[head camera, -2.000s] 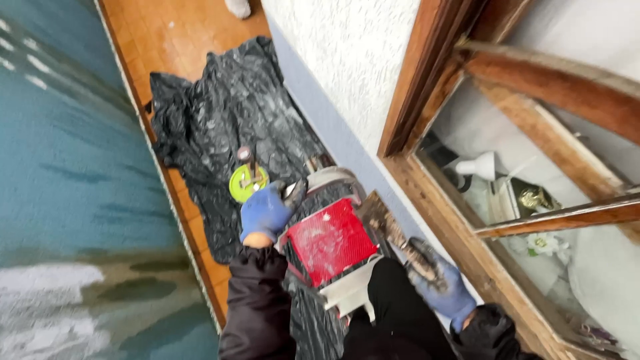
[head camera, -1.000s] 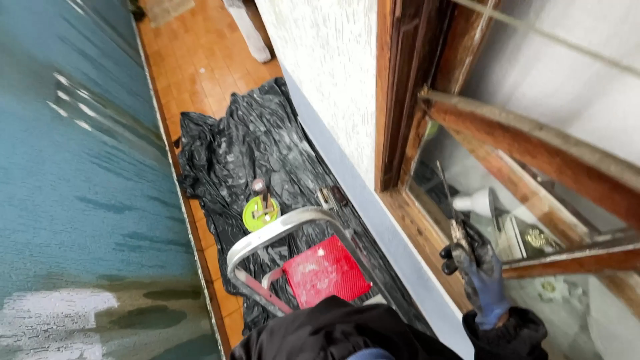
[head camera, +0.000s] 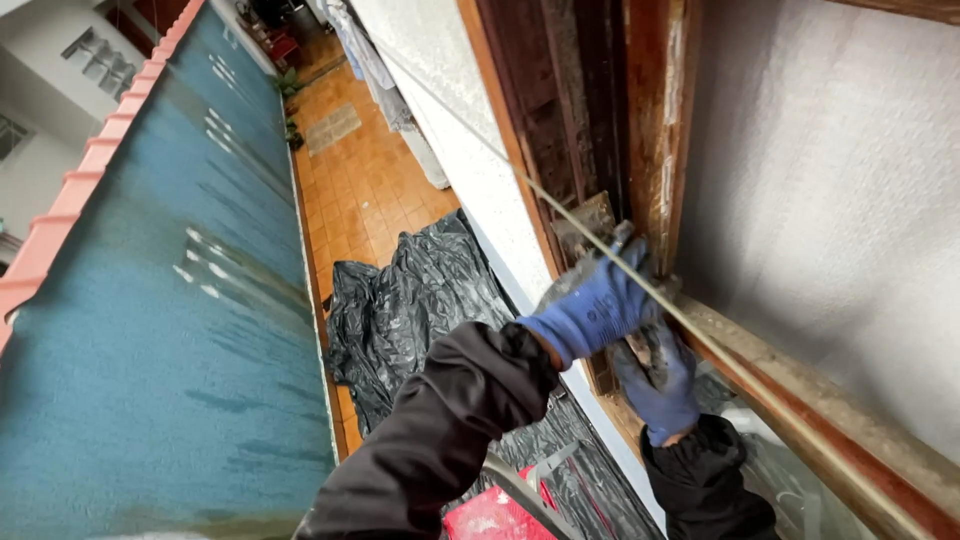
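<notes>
My left hand (head camera: 600, 304), in a blue work glove with a grey, dirty coated palm, reaches across to the brown wooden window frame (head camera: 529, 120). Just below it, my right hand (head camera: 660, 375) wears a matching glove and is curled around a worn handle, partly visible in its palm. A flat, dirty plate, apparently the blade of a wide scraper (head camera: 589, 221), shows above my left hand against the frame. The left fingertips are partly hidden, and whether they grip the tool cannot be told. A thin cord (head camera: 555, 202) runs diagonally in front of the left hand.
Below are a metal stepladder (head camera: 517, 487) with a red step (head camera: 491, 517) and black plastic sheeting (head camera: 420, 307) over orange tiles (head camera: 360, 191). A blue wall (head camera: 150, 337) stands left. Cloths (head camera: 375, 67) hang by the white wall. An opened wooden sash (head camera: 825, 442) lies right.
My right hand has moved up to the window frame with the tool. My left hand, near the ladder in the oldest frame, is now at the frame beside it. The view has shifted upward.
</notes>
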